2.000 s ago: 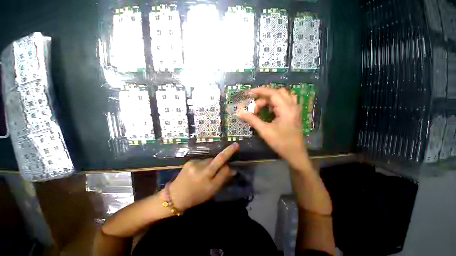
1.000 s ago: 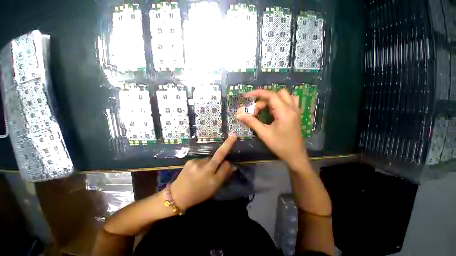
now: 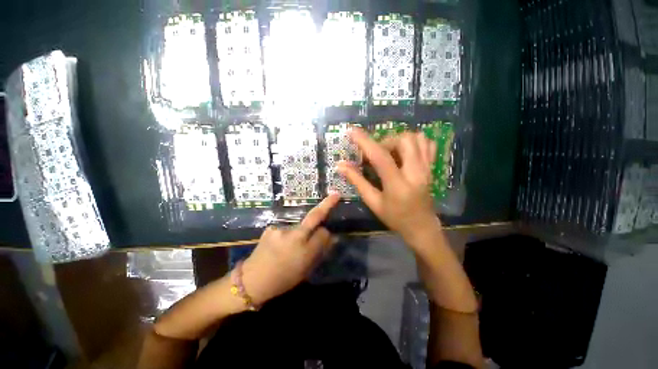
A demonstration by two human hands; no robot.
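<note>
A clear tray [image 3: 245, 215] holds circuit boards in two visible rows under strong glare. Most are covered by silvery patterned dome sheets. In the lower row, a dome sheet [image 3: 340, 153] lies on the fourth board. My left hand [image 3: 292, 252] is bare and touches this sheet's lower edge with its extended index fingertip. My right hand [image 3: 400, 176] is bare, thumb and index finger apart over the sheet's right side, with nothing visible between them. Behind it, a green uncovered circuit board [image 3: 440, 155] shows at the row's right end, and another is mostly hidden.
A pile of silvery dome sheets [image 3: 58, 162] lies left of the tray, beside the edge of a smartphone [image 3: 6, 148]. A stack of clear trays [image 3: 570, 108] stands at right. A black bin [image 3: 534, 299] and clear plastic packaging [image 3: 162, 277] show below the table edge.
My right thumb and index finger have opened, and the small whitish piece between them is no longer visible. My left index finger has moved up from below the board onto the sheet's lower edge.
</note>
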